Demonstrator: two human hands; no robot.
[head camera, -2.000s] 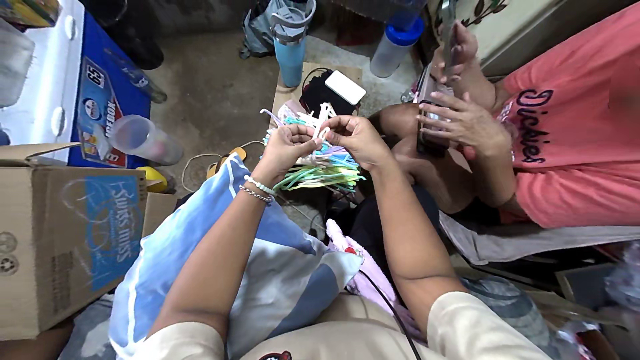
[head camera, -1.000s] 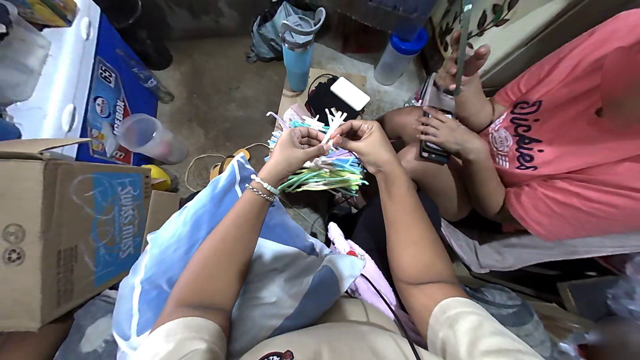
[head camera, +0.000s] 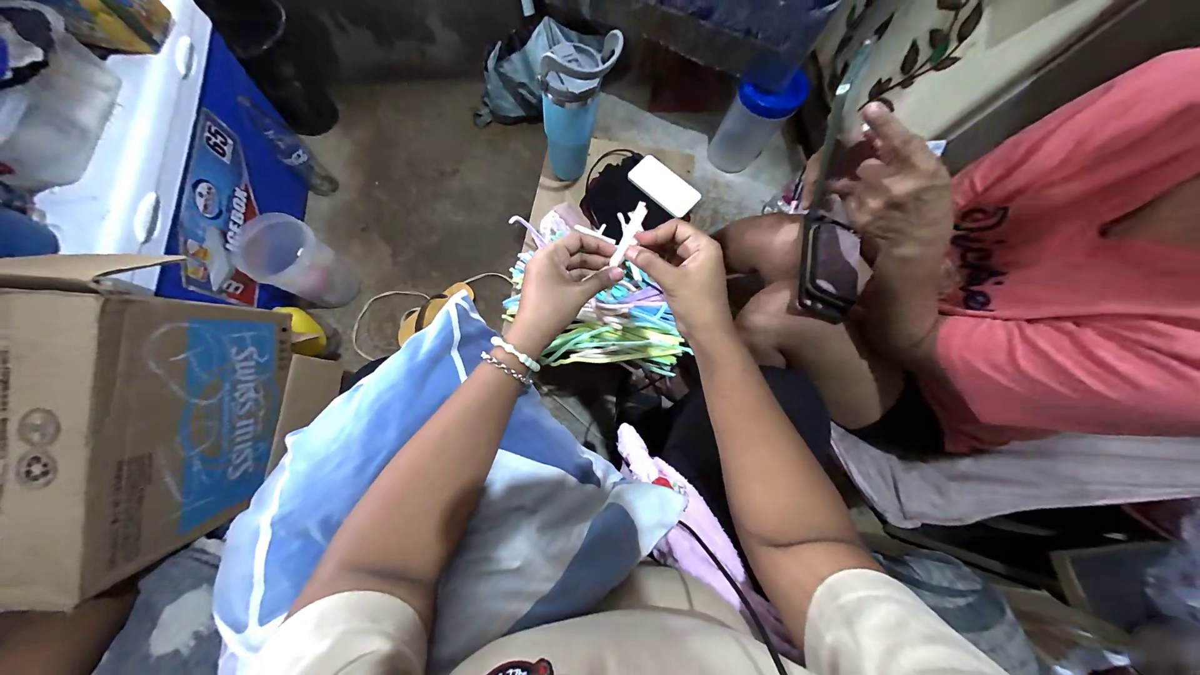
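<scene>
A small white branched piece (head camera: 629, 234), which looks like twisted fuzzy stems, is pinched between my two hands. The fingertips of my left hand (head camera: 568, 279) grip its lower end, and my right hand (head camera: 682, 272) holds it from the other side. Below and behind my hands lies a loose pile of pastel stems (head camera: 614, 328) in green, yellow, blue, purple and white. Part of the pile is hidden by my hands.
Behind the pile are a white rectangular device (head camera: 665, 187), a blue tumbler (head camera: 570, 122) and a blue-lidded container (head camera: 759, 117). A cardboard box (head camera: 131, 422), clear plastic cup (head camera: 292, 260) and cooler (head camera: 211, 178) stand left. At right sits a person (head camera: 1078, 309) with a phone.
The white piece now stands up above my fingertips, showing its branches more plainly. The person at right has shifted their hands about the phone.
</scene>
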